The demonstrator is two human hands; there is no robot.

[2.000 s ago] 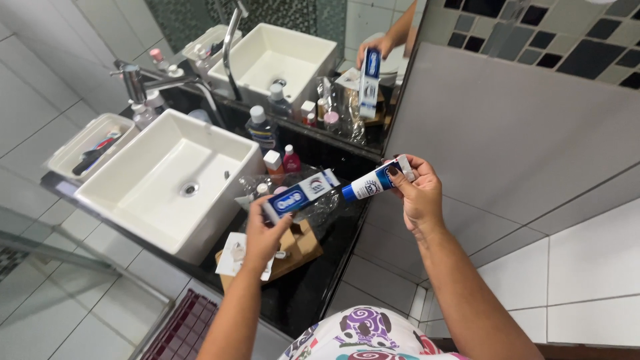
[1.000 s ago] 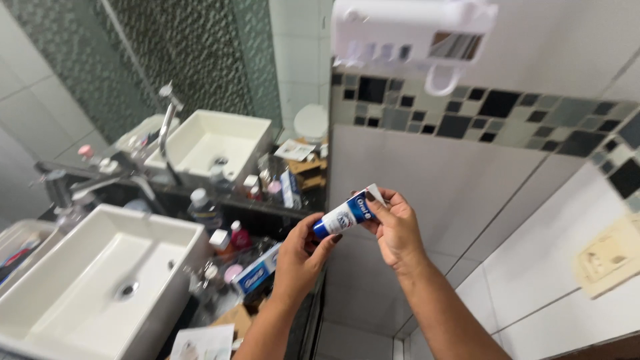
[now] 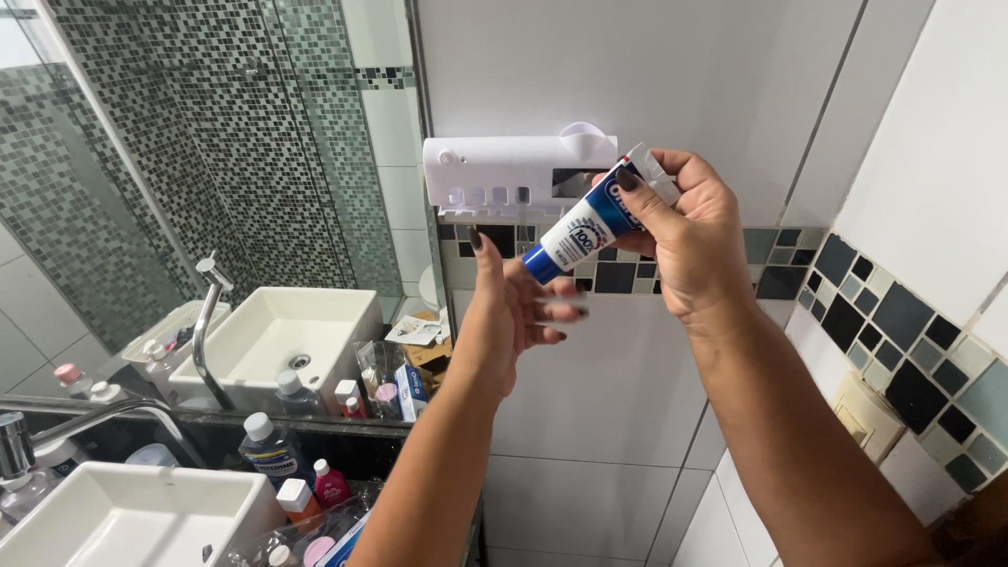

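My right hand (image 3: 693,224) grips a white and blue Oral-B toothpaste tube (image 3: 579,236) near its crimped end. The tube slants down to the left, its blue cap lowest. Beside the cap is my left hand (image 3: 508,315), fingers spread and partly blurred, thumb up; whether it touches the cap I cannot tell. Behind the tube, a white plastic toothbrush holder (image 3: 504,169) with slots and a small dark window is mounted on the tiled wall. The toothpaste carton (image 3: 344,543) lies low on the counter, partly behind my left forearm.
A white basin (image 3: 142,512) and chrome faucet (image 3: 118,409) stand at lower left. Near them are a Listerine bottle (image 3: 272,453), a red bottle (image 3: 331,484) and an orange bottle with a white cap (image 3: 299,504). A mirror (image 3: 236,157) covers the left wall; a switch plate (image 3: 866,417) is at right.
My left hand held the carton two seconds ago and has let it go; the carton is on the counter. One second ago both hands were at the tube. The view has swung up toward the wall holder.
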